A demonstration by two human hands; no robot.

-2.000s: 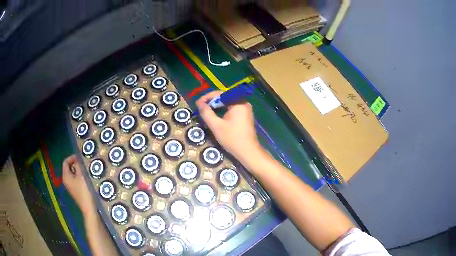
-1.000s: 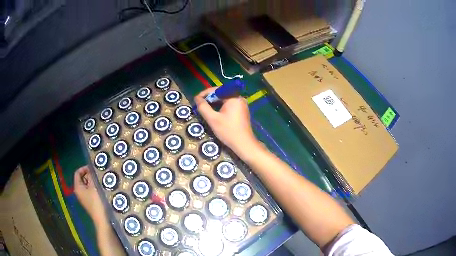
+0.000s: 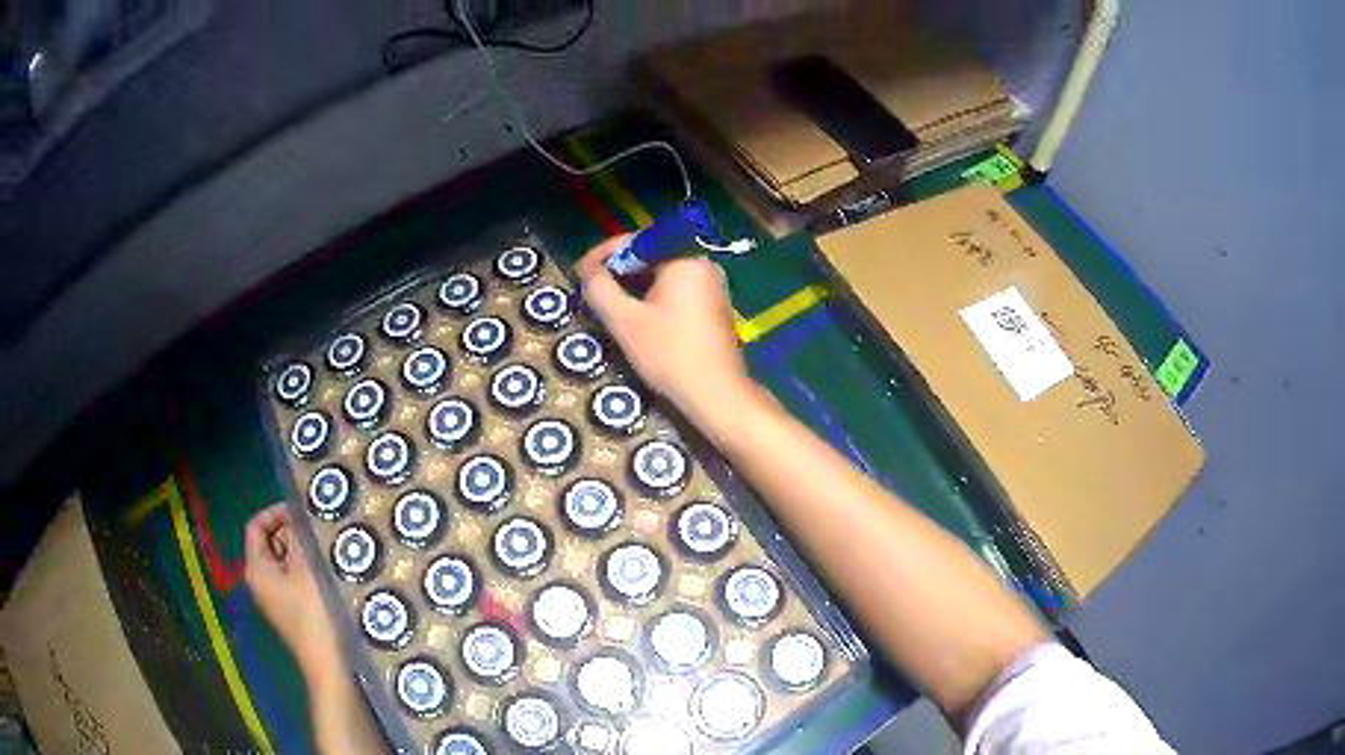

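A clear tray (image 3: 347,609) holds rows of round parts (image 3: 482,479) with black rims and white rings; brown shows between them, with a red mark near the lower middle. Glare washes out the parts at the bottom. My right hand (image 3: 664,328) holds a blue marker pen (image 3: 667,236) above the tray's upper right edge, beside the part second from the top in the right column. The pen's tip is hidden by my fingers. My left hand (image 3: 280,568) is beside the tray's left edge with its fingers curled; I see nothing held in it.
At right lies a covered stack with brown cardboard (image 3: 944,384), handwriting and a white label (image 3: 1018,342). Behind are cardboard sheets (image 3: 738,126) with a dark flat object (image 3: 844,115). A white cable (image 3: 598,159) ends near the pen. Another cardboard top (image 3: 67,634) is at left.
The whole view has shifted, so the bench things appear lower and further right. My right hand with the pen has moved up along the tray's right edge, from the fourth part to nearer the top corner.
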